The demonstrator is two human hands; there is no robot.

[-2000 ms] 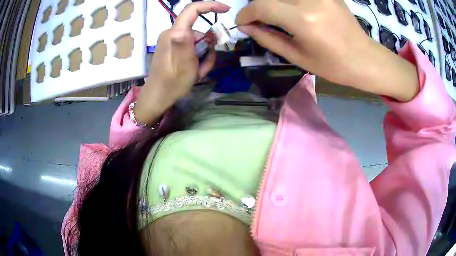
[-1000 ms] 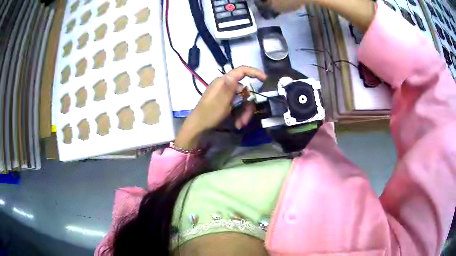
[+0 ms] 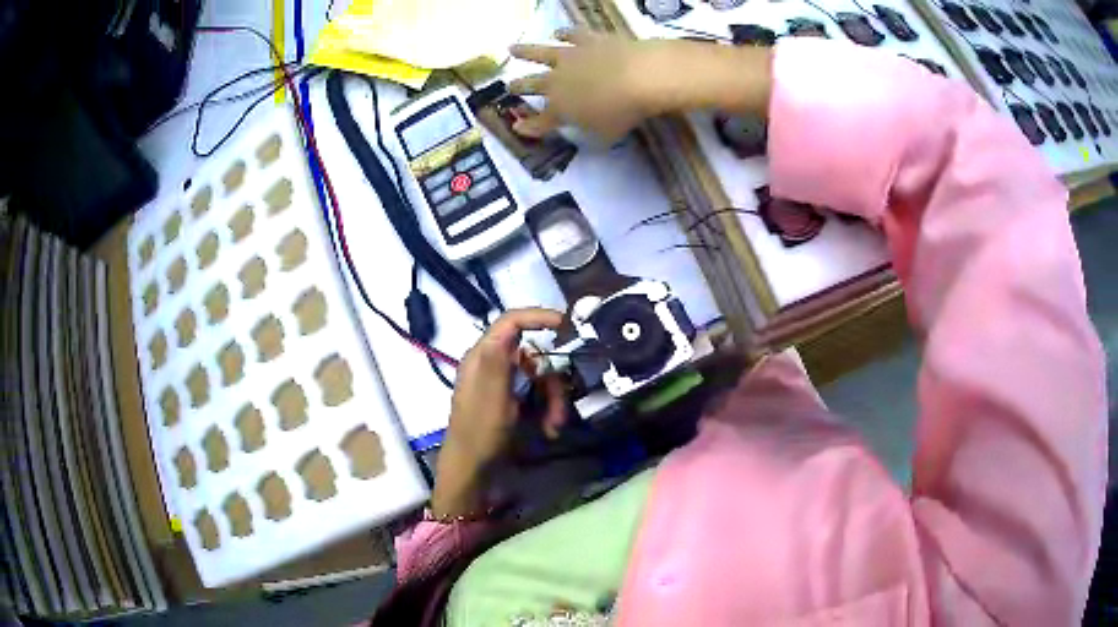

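The test fixture, a silver-white square plate [image 3: 672, 328] on a black base, has a round dark disc [image 3: 635, 333] with a pale centre on it. A black stand arm with a round ring [image 3: 565, 235] stands behind it. My left hand [image 3: 497, 374] is left of the fixture, pinching a small pale connector [image 3: 547, 360] with thin leads beside the plate. My right hand [image 3: 582, 88] is beyond the fixture, fingers spread, over the upper edge of a small dark brownish module [image 3: 530, 137]; a fingertip seems to touch it. It holds nothing visible.
A handheld meter [image 3: 459, 178] lies left of the module, with a thick black cable [image 3: 383, 211] and red and black wires beside it. A yellow bag [image 3: 399, 43] lies behind. A foam tray [image 3: 294, 380] with tan cutouts is left; trays with dark units [image 3: 794, 218] are right.
The view has shifted, showing more of the table's far side. My right hand, at the top edge a second ago, now shows with spread fingers by the module. My left hand stays beside the fixture.
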